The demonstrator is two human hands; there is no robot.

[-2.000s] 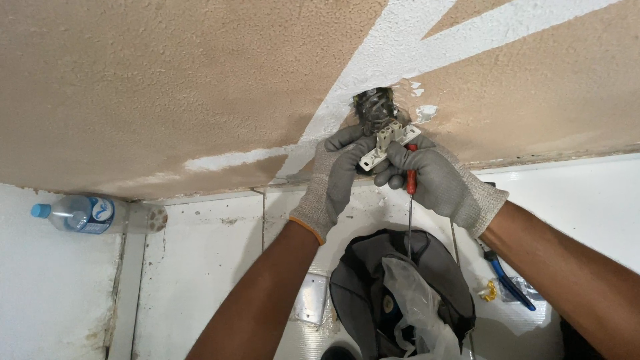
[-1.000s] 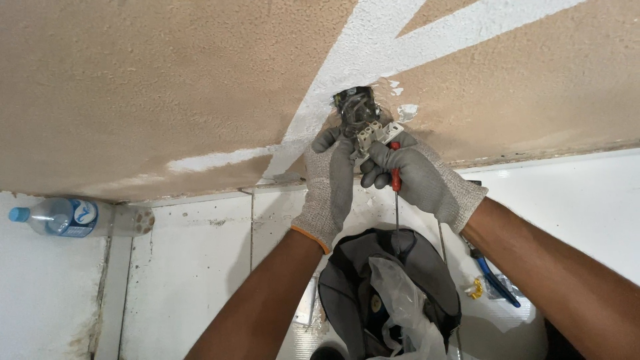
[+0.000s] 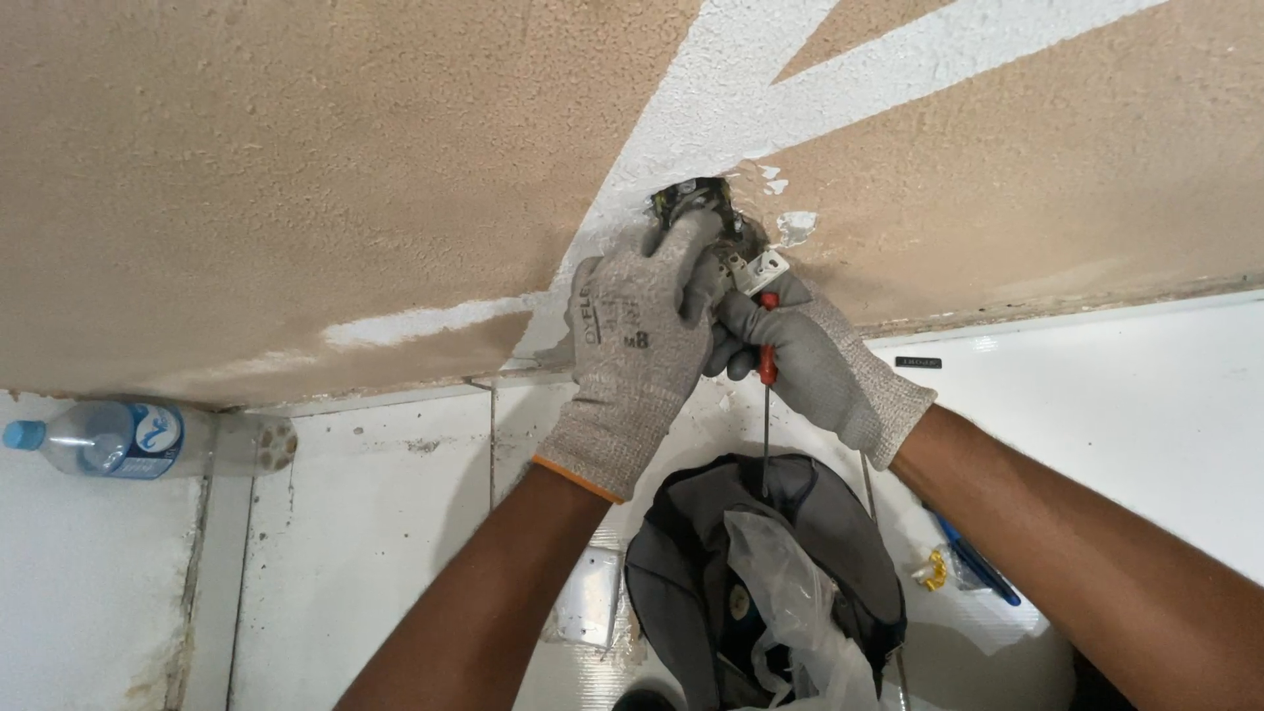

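Observation:
Both my hands wear grey-coated knit work gloves. My left hand (image 3: 647, 336) reaches into an electrical box opening (image 3: 691, 197) in the wall, its fingertips among the wires; whether it grips one cannot be told. Close beside it, my right hand (image 3: 805, 360) holds a white electrical device with a mounting strap (image 3: 758, 272) just below the opening. A screwdriver with a red handle (image 3: 767, 365) is also held in my right hand, its shaft pointing down over a dark grey bag. Part of the device is hidden by my fingers.
The open bag (image 3: 671, 563) holds clear plastic (image 3: 790, 583). A white plate (image 3: 590, 597) lies left of it, a blue-handled tool (image 3: 978, 563) and yellow item (image 3: 931, 571) right. A plastic bottle (image 3: 109, 437) lies far left, a small black strip (image 3: 918, 362) at right.
My left hand has moved from beside the device up to the wall opening, turning its back to view. My right hand still holds the device and the screwdriver.

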